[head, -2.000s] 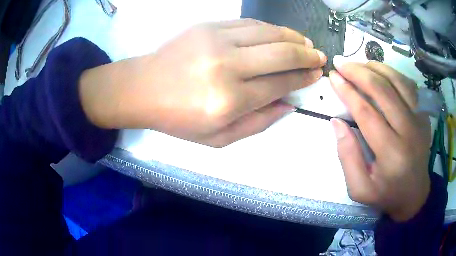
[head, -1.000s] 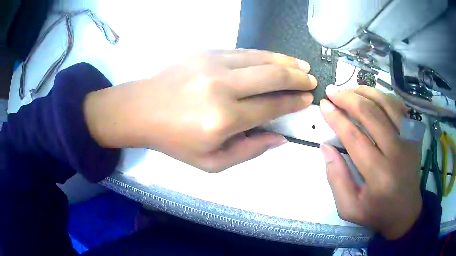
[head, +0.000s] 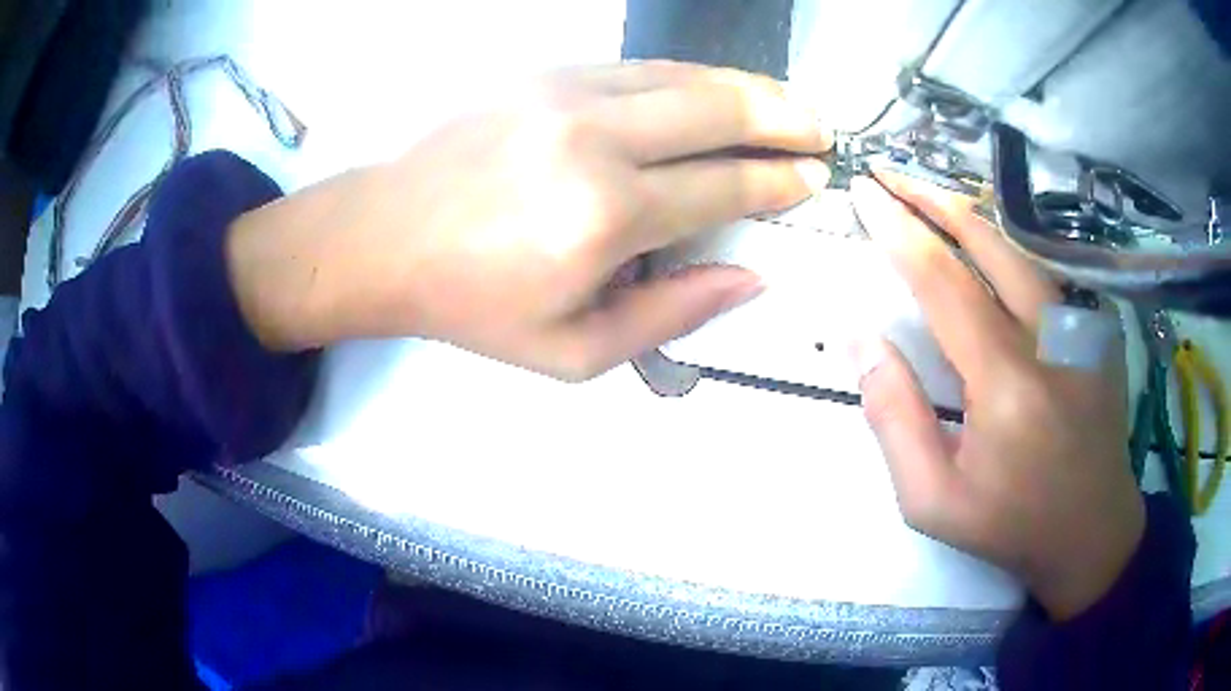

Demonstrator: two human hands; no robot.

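A dark rib knit piece [head: 709, 34] lies at the top centre, running under my left hand's fingers beside the presser foot [head: 848, 158]. My left hand [head: 540, 216] is palm down over the fabric, fingertips close to the presser foot, thumb apart over the bed cover. My right hand [head: 1006, 405] rests on the right of the bed cover [head: 797, 311], its fingertips near the foot and its thumb lower down. A pale wrap is on one right finger. What lies under the left palm is hidden. I see no fabric between the right fingers and thumb.
The sewing machine head [head: 1080, 81] fills the upper right. Scissors with green and yellow handles [head: 1191, 425] lie at the right edge. Looped cords [head: 180, 122] lie at the upper left. A measuring tape strip [head: 540, 587] follows the table's front edge. Something blue [head: 284, 614] is at lower left.
The dark fabric has moved up and away, so less shows near my fingertips and more of the bed cover is exposed. The machine head appears larger and nearer in view.
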